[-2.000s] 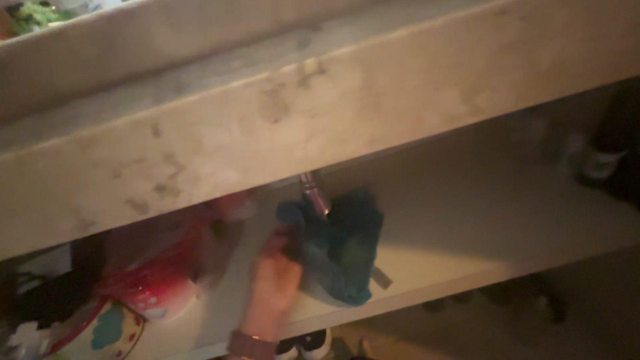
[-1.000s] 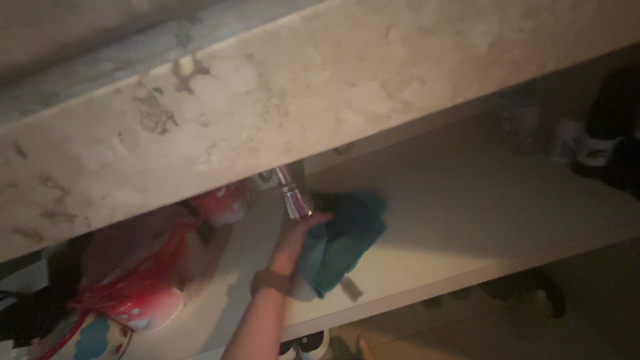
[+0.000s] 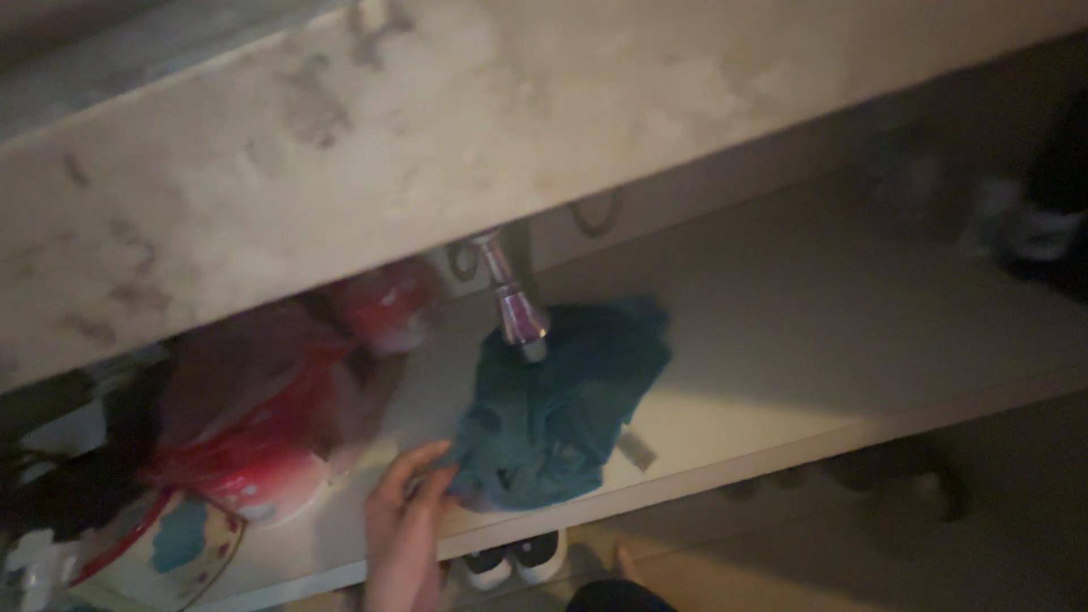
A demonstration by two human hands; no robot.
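Note:
A crumpled teal cloth (image 3: 561, 408) lies on a pale shelf below a marbled slab. My left hand (image 3: 408, 510) reaches up from the bottom edge, its thumb and a finger pinching the cloth's lower left edge. Over the upper part of the cloth hangs a shiny metal fitting (image 3: 514, 306), which comes down from behind the slab. A small greyish tab or strip (image 3: 637, 449) shows at the cloth's right side, on the shelf. My right hand is out of view.
The marbled slab (image 3: 510, 119) crosses above the pale shelf (image 3: 765, 340). At left are a red and white plastic bag (image 3: 263, 450) and a patterned bowl-like container (image 3: 183, 544). Dark, blurred items (image 3: 1045, 221) stand at far right. Black and white shoes (image 3: 514, 557) show below.
My left hand has moved from near the metal fitting down to the cloth's lower left edge. The cloth now lies more spread out, reaching farther left. The view has moved closer.

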